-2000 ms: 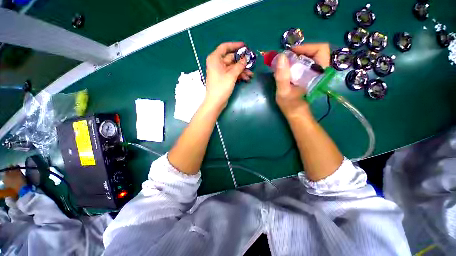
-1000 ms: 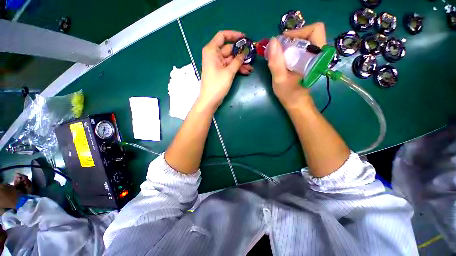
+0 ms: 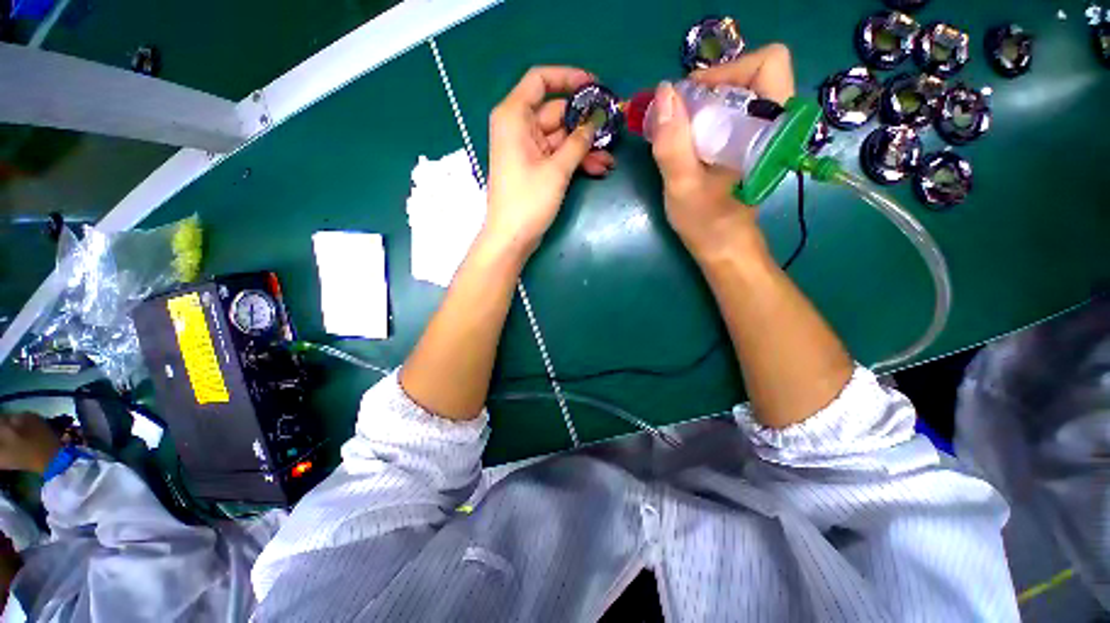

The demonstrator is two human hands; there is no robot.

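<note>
My left hand point(image 3: 536, 158) holds a dark round housing with a shiny ring point(image 3: 593, 117) between thumb and fingers, above the green bench. My right hand point(image 3: 712, 164) is closed around a clear dispensing syringe point(image 3: 727, 129) with pale pinkish contents. Its red tip point(image 3: 638, 113) points left at the housing's right edge; whether they touch I cannot tell. A green adapter head point(image 3: 779, 152) caps the rear of the barrel, and a clear air hose point(image 3: 921, 250) curves down from it.
Several housings point(image 3: 913, 100) cluster at upper right; one point(image 3: 712, 44) lies behind the syringe. Left are white tissue point(image 3: 444, 219), a white card point(image 3: 352, 284), a black controller point(image 3: 225, 389) and a plastic bag point(image 3: 110, 280). A thin black cable point(image 3: 657, 375) crosses the bench. People sit either side.
Since two seconds ago, the syringe tip has come up to the held housing, closing the gap. The camera view has shifted slightly. The neighbouring person's hand at lower left has moved.
</note>
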